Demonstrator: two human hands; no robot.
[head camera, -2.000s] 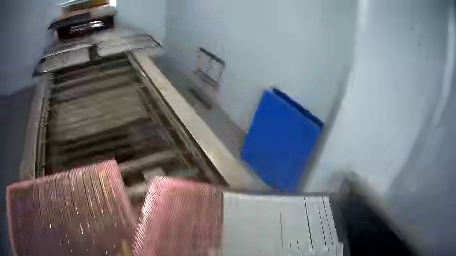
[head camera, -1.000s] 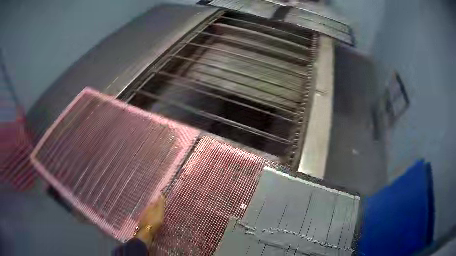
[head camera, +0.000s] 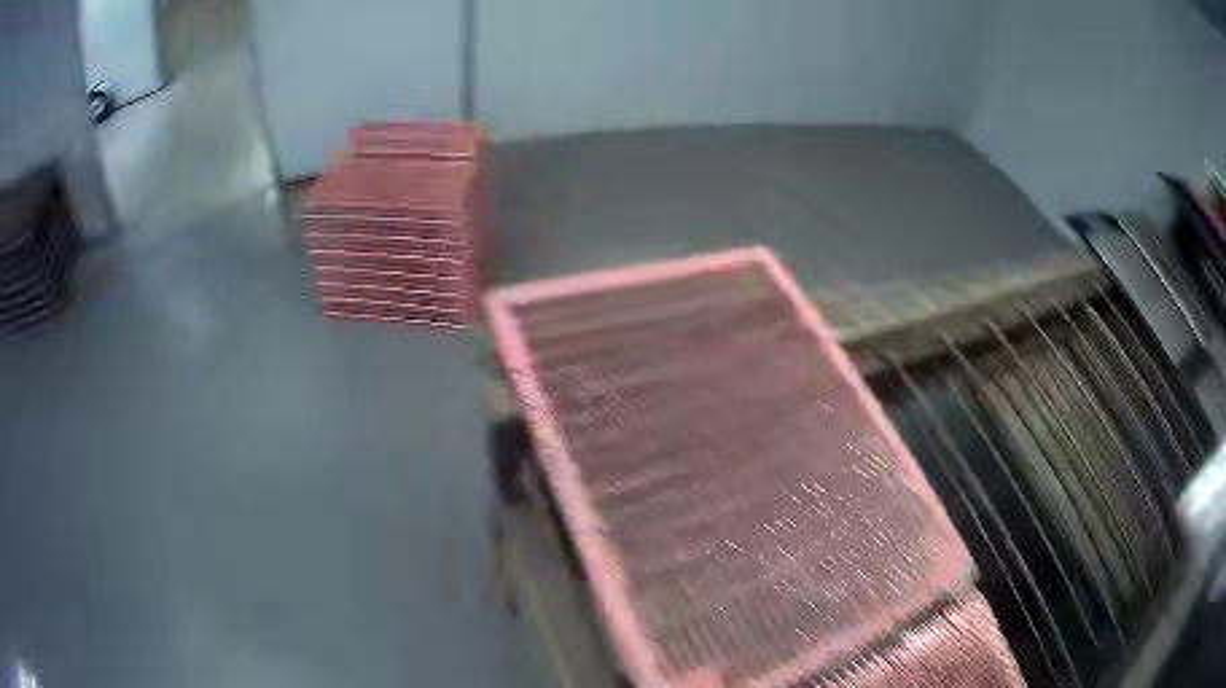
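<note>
A pink-rimmed mesh tray (head camera: 740, 457) lies tilted in the centre of the view, its mesh showing fine lines and no straps that I can make out. A second pink mesh piece (head camera: 941, 652) shows at its lower right corner, cut off by the bottom edge. The picture is blurred. Neither of my hands can be seen. Whether a hand touches the tray's lower edge is outside the picture.
A stack of pink trays (head camera: 397, 229) stands on the grey floor at the upper left. A grey flat surface (head camera: 753, 188) lies behind the tray. A frame with thin rods across a dark opening (head camera: 1062, 470) is at the right. Dark stacked items (head camera: 34, 249) show at the far left.
The view has swung left. The pale straps, the blue panel and the hand at the tray's edge have left the picture. The tray stack and floor have come into view.
</note>
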